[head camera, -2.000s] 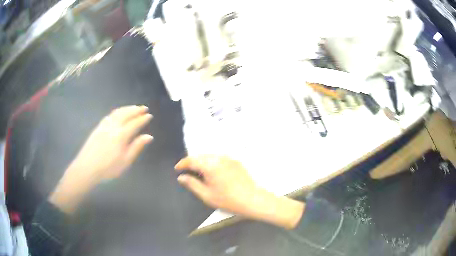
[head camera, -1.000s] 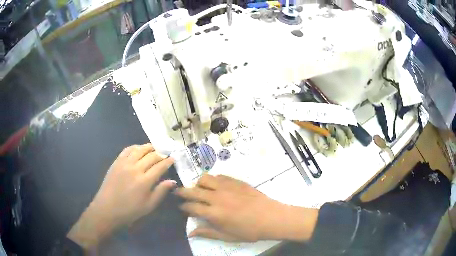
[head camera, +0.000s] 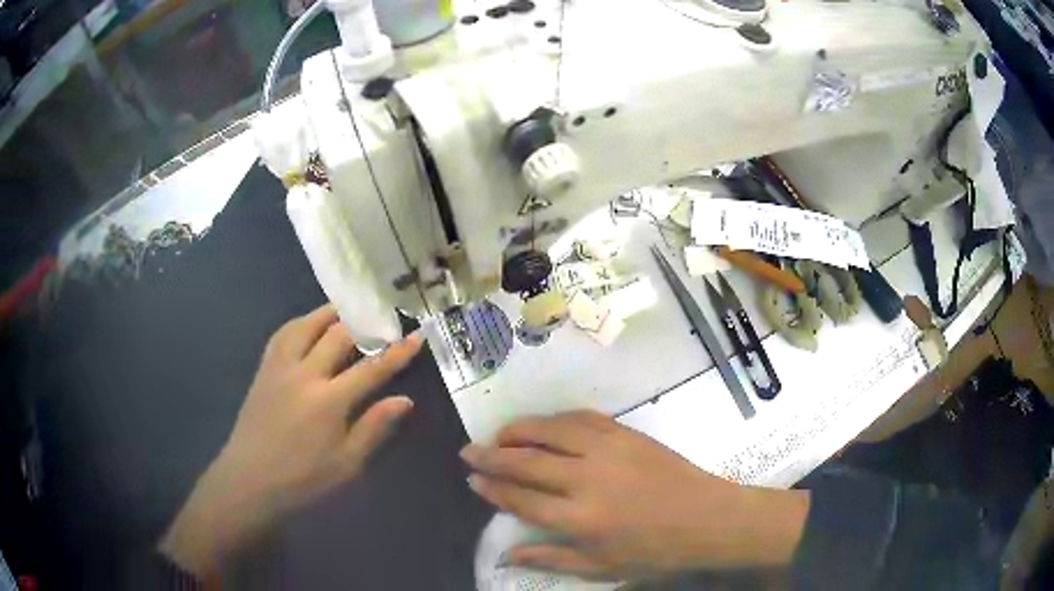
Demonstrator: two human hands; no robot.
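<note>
A black garment piece (head camera: 150, 381) lies on the left, its right edge reaching the presser foot and needle (head camera: 433, 303). My left hand (head camera: 312, 404) lies on the cloth with fingers spread, fingertips just left of the needle plate (head camera: 476, 335). My right hand (head camera: 601, 491) rests palm down on the white table at the cloth's right edge; whether it presses the cloth is unclear. The off-white sewing machine (head camera: 670, 92) stands above. Small cream-white labels (head camera: 589, 300) lie in a loose pile right of the needle.
Tweezers (head camera: 705, 335) and black thread snips (head camera: 746, 341) lie right of the labels. A printed white strip (head camera: 780, 234), an orange-yellow stick (head camera: 757, 268) and beige-green bundles (head camera: 815, 303) lie under the arm. A tape scale (head camera: 826, 421) runs along the table's front edge.
The view has sharpened and moved nearer the machine. My left hand has moved to the cloth edge by the needle. My right hand has moved right, onto the white table.
</note>
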